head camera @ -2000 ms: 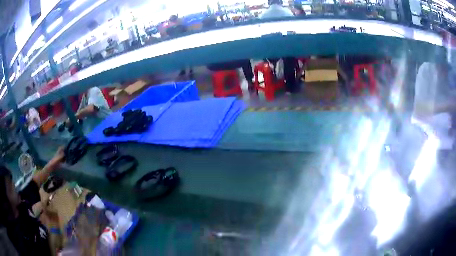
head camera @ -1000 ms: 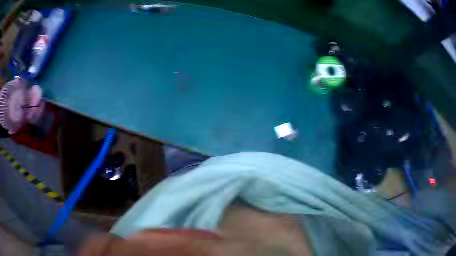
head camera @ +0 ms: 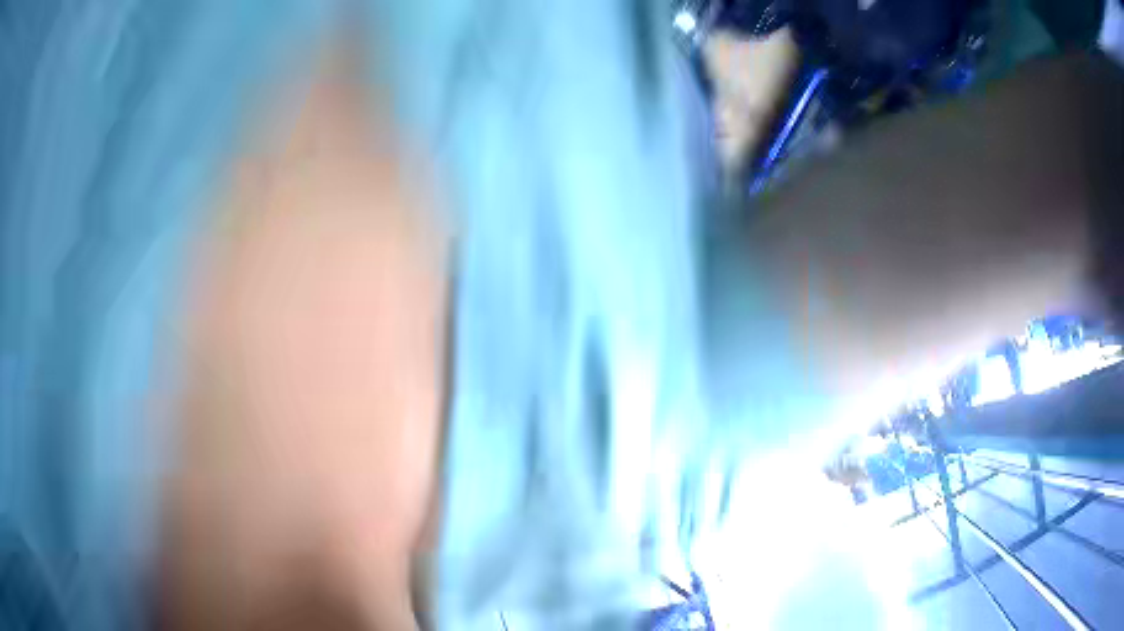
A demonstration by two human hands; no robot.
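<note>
The view is strongly blurred and tilted. Light blue cloth [head camera: 542,308] fills the middle and left, very close to the camera. A broad strip of bare skin [head camera: 308,370], looking like part of an arm, lies between its folds. A second limb, like a forearm [head camera: 937,222], crosses the right side. No fingers of my left or right hand can be made out. Dark, shiny parts [head camera: 863,43] lie heaped at the upper right, too blurred to name.
A blue strip, perhaps a tray edge [head camera: 789,130], shows beside a tan patch [head camera: 752,93] at the top. White glare covers the lower middle right. Thin posts and bright lines [head camera: 986,505] of the factory hall show at the lower right.
The camera has swung sharply away from the bench. The mat, green spool and small white piece have left view. The cloth and bare skin now fill much more of the picture.
</note>
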